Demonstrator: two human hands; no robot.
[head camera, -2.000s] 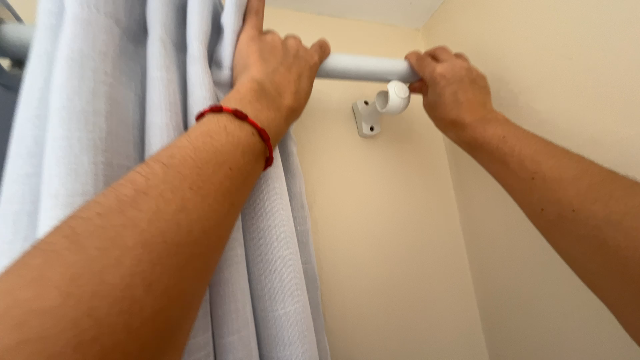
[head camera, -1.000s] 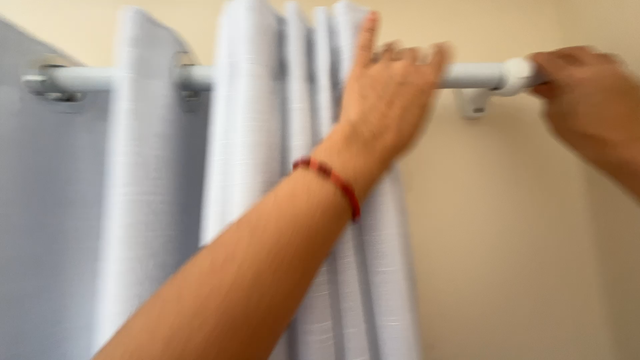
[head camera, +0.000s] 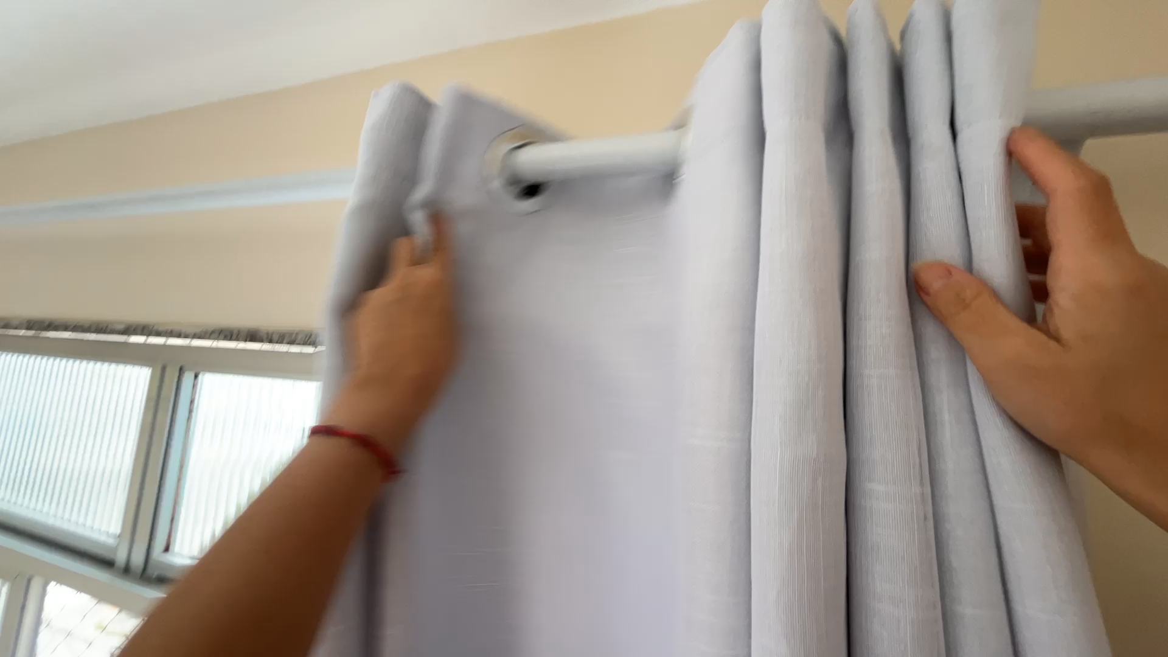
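Note:
A light grey grommet curtain (head camera: 566, 383) hangs in folds from a white curtain rod (head camera: 598, 155). My left hand (head camera: 401, 319), with a red bracelet at the wrist, grips a fold near the top of the curtain's left part; its fingertips are blurred. Right of it, a metal grommet (head camera: 520, 169) shows with the rod passing through. On the right, my right hand (head camera: 1068, 292) is against the bunched folds (head camera: 885, 319), thumb in front and fingers partly hidden behind the edge. The rod runs on past this hand to the right.
At the lower left is a window with ribbed glass (head camera: 68, 438) in a light frame (head camera: 146, 465). A pale horizontal rail (head camera: 182, 196) crosses the beige wall (head camera: 210, 265) above it. The white ceiling (head camera: 228, 46) is at the top left.
My left hand has left the rod and gone left to the curtain. My right hand has come off the rod's right end onto the folds. The view has swung left, bringing in the window.

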